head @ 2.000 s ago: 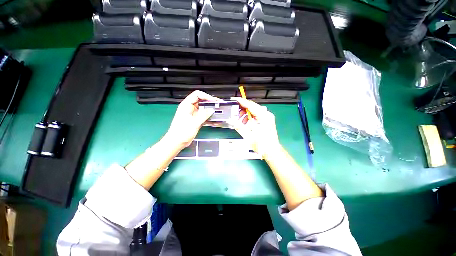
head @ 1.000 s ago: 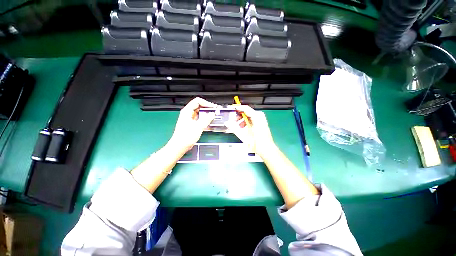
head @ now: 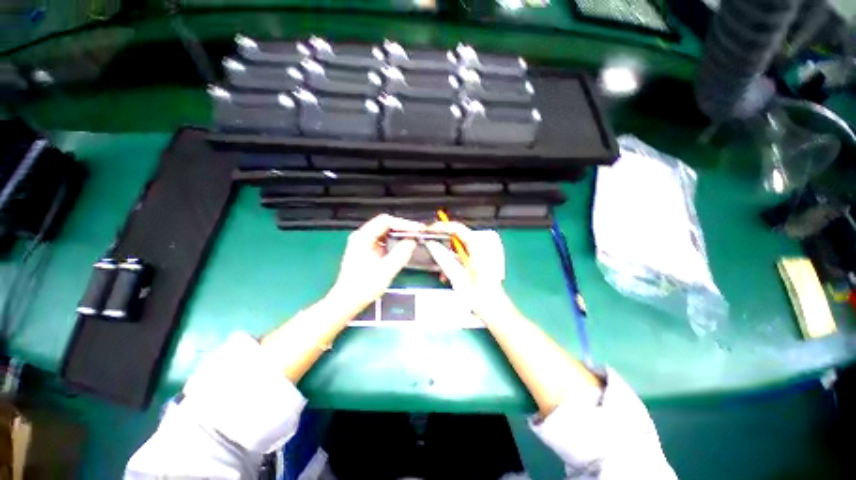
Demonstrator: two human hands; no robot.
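Note:
My left hand and my right hand hold a dark device housing between their fingers, above the green bench. The thumbs lie on its face and the fingers cover its ends. A yellow-orange tool is also held in my right hand, its tip sticking up past the fingers. Below the hands a white backing strip lies flat, with dark square adhesive pads at its left part. My right wrist covers part of the strip's right end.
Two black housings lie on the left tray. Behind the hands, a black upper tray with rows of grey units rests on stacked trays. At right are a blue tool, a clear bag and a yellow pad.
The whole view has shifted, so the bench and trays sit lower in the picture. The thumbs have moved inward over the housing, which appears more tilted and shows less of its face.

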